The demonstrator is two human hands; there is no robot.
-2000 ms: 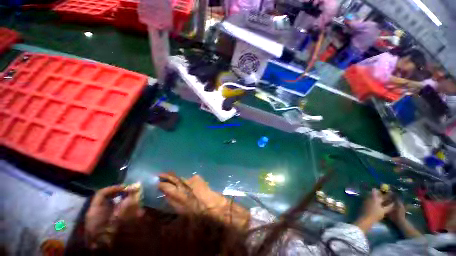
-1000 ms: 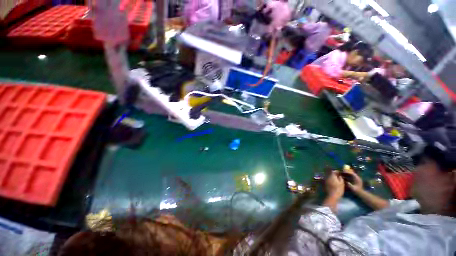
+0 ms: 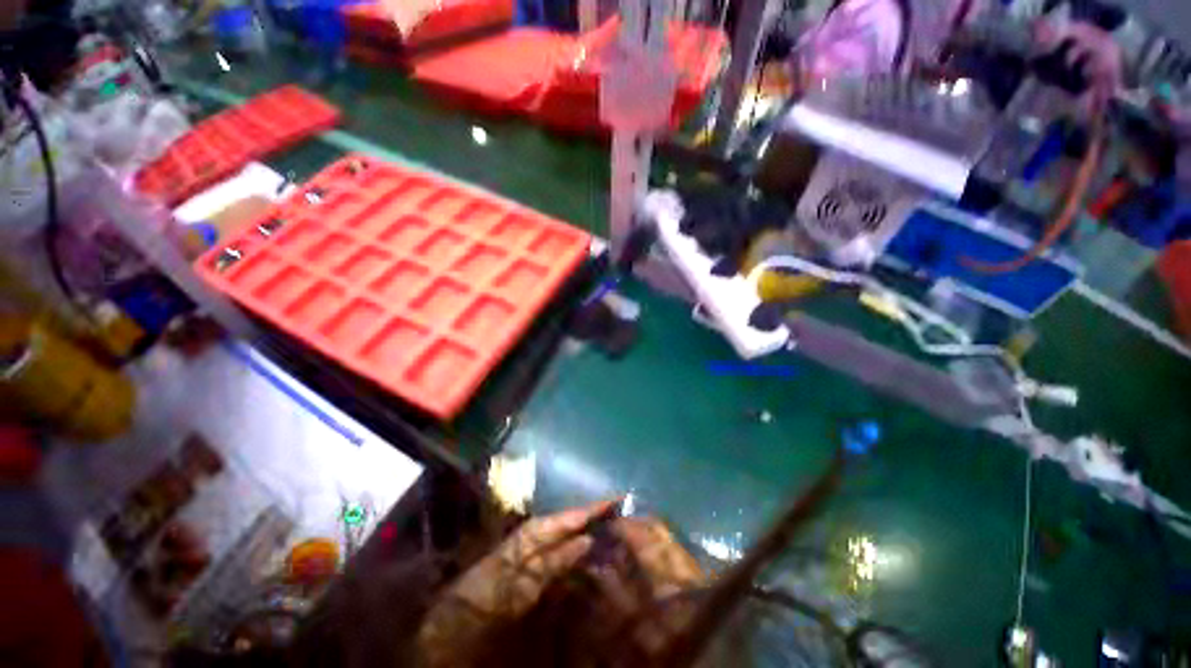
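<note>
My left hand [image 3: 509, 574] and my right hand [image 3: 660, 551] are together at the bottom centre, blurred and partly covered by dark strands of hair. Their fingertips meet around a small dark part [image 3: 606, 538], with a bright glint at its upper edge. Its exact shape cannot be told. A pale yellow crumpled piece [image 3: 513, 482] lies at the bench edge, just beyond my left hand. A large red-orange tray [image 3: 392, 281] with square pockets stands beyond to the left, with a few small dark units in its far-left pockets.
The white press base [image 3: 307, 437] with brown fixture blocks [image 3: 163, 509] is at left. On the green mat [image 3: 653, 418] lie a blue stick [image 3: 751, 369] and a blue cap [image 3: 861, 436]. A white power strip [image 3: 718, 294] and cable run along the rail. A dark holder [image 3: 605, 321] is beside the tray.
The view has swung left, bringing the whole tray and press base into sight; the neighbouring worker has left the picture. My hands, apart at first and then mostly hidden, now show together.
</note>
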